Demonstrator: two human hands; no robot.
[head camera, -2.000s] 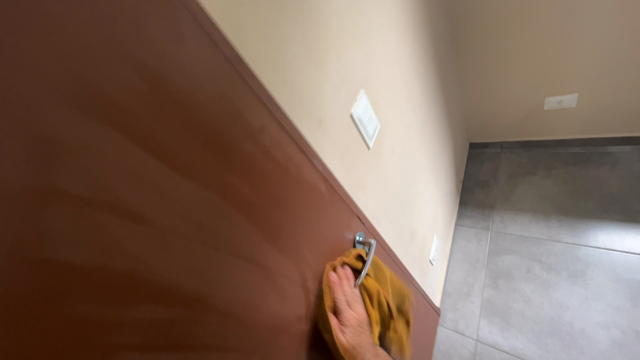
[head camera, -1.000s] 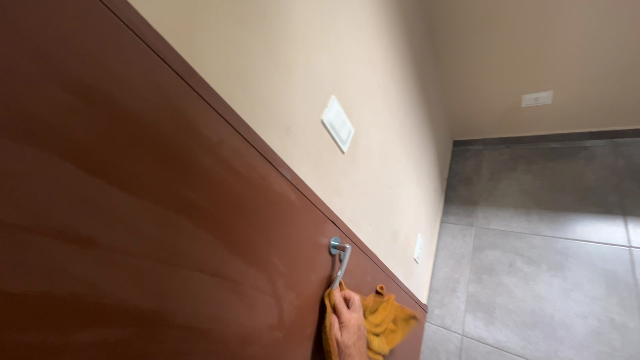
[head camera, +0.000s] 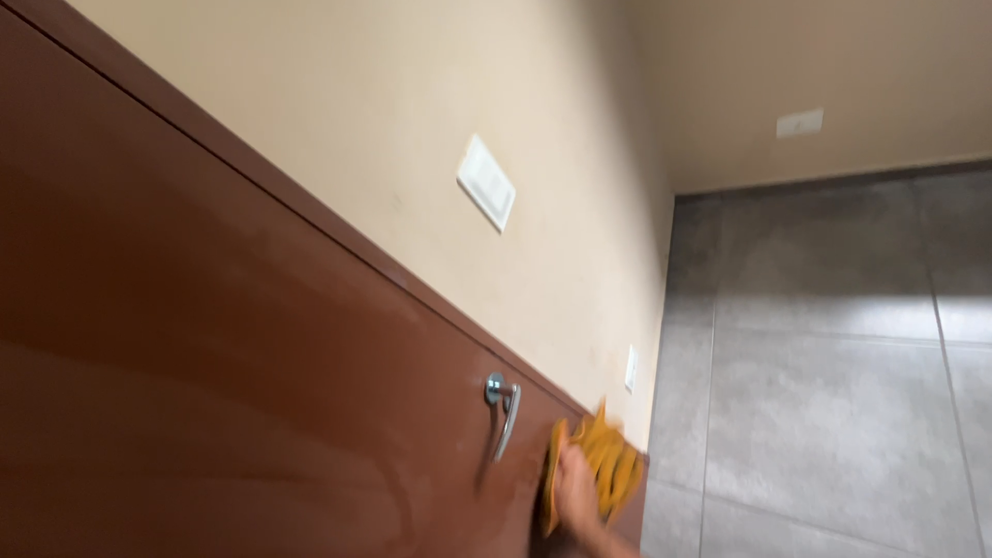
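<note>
One hand, which looks like my right hand (head camera: 576, 490), holds a bunched mustard-yellow cloth (head camera: 608, 465) against the lower part of a reddish-brown door (head camera: 310, 387). The cloth lies near the door's edge, below and to the right of a chrome lever handle (head camera: 508, 422), apart from it. Hand and cloth are blurred. Faint streaks show on the door's surface. My left hand is out of view.
A white switch plate (head camera: 487, 184) is on the beige wall beside the door frame. Lower on that wall is another white plate (head camera: 631, 368), and a third plate (head camera: 800, 123) is on the far wall. Grey floor tiles (head camera: 814, 411) lie at the right.
My hand and the cloth have left the lever handle, where both earlier frames show them, and are now on the door below and to the right of it. The handle is fully exposed.
</note>
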